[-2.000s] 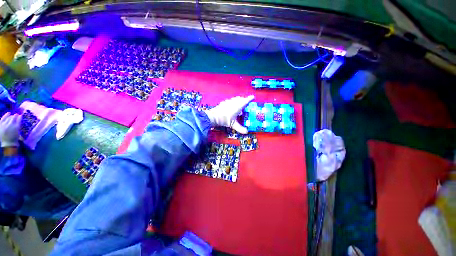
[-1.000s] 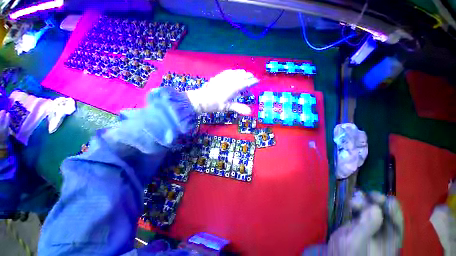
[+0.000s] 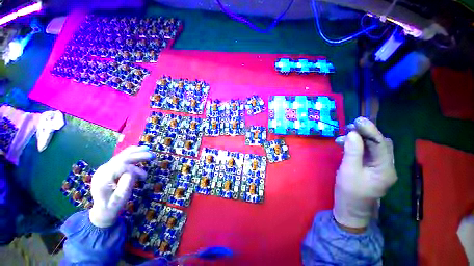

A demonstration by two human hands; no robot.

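My gloved left hand point(image 3: 117, 182) is over the left edge of the populated board panels point(image 3: 169, 166), fingers apart and slightly curled; no held thing shows. My gloved right hand point(image 3: 361, 169) is right of the bright cyan glowing board panel point(image 3: 301, 117), fingers pinched. A faint thin dark stick point(image 3: 327, 123) seems to run from its fingertips over that panel's right part. Small board pieces point(image 3: 276, 150) lie left of and below the glowing panel. A narrow glowing strip point(image 3: 304, 65) lies behind it.
Many boards point(image 3: 117, 49) cover a pink mat at the far left. Another board panel point(image 3: 78, 184) lies on the green bench left of my left hand. A red mat point(image 3: 228, 228) lies under the near boards. A lamp and blue cables point(image 3: 338, 39) are at the back right.
My left hand has drawn back from beside the glowing panel to the left boards, uncovering the middle ones. My right hand has come up from the bottom edge to the glowing panel's right side.
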